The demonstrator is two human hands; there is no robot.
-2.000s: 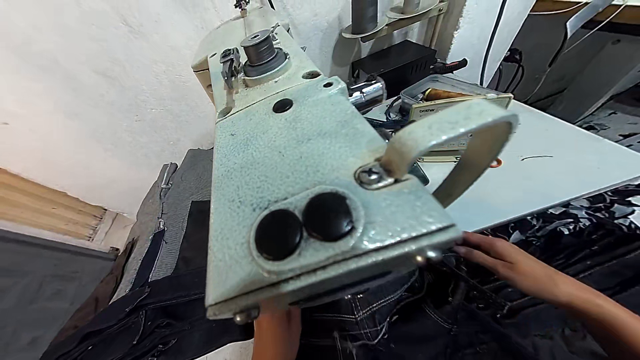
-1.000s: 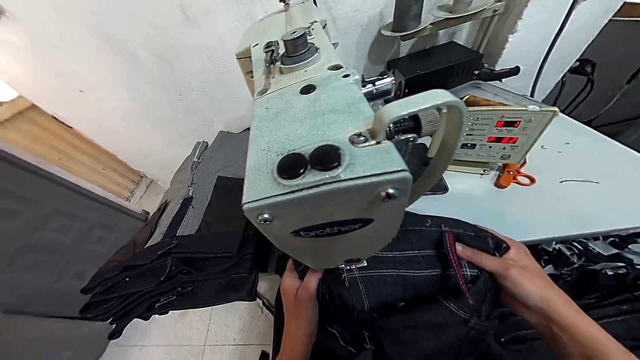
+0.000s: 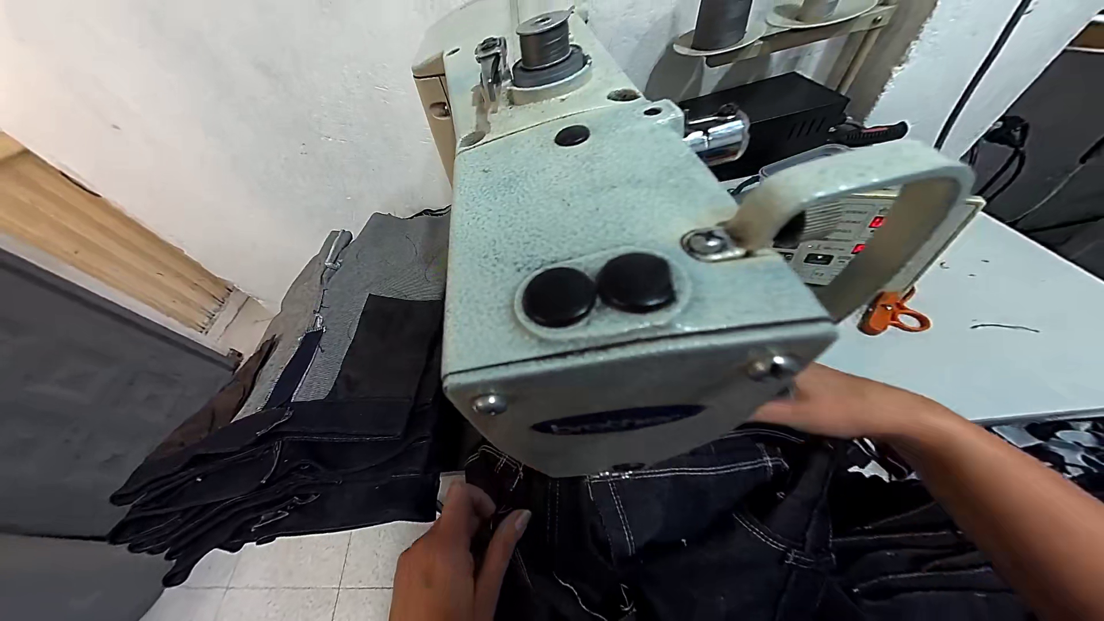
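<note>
A pale green industrial sewing machine head [image 3: 604, 207] fills the middle of the view and hides its needle area. Under its front end lies a dark denim garment [image 3: 690, 509] with light topstitching. At the lower left of the machine, my left hand [image 3: 457, 552] pinches the garment's edge between thumb and fingers. My right hand [image 3: 815, 401] reaches in at the right side of the machine head, over the denim; its fingertips are hidden behind the machine, so its grip cannot be made out.
Stacked dark denim pieces [image 3: 345, 448] lie on the left. Orange-handled thread snips [image 3: 895, 314] rest on the white table [image 3: 1018, 319] beside a control panel [image 3: 849, 237]. A black box [image 3: 768, 121] and thread spools [image 3: 723, 21] stand behind.
My right hand has moved from the garment's right part to beside the machine head, and the red-edged part it held is out of sight. The view has moved closer to the machine.
</note>
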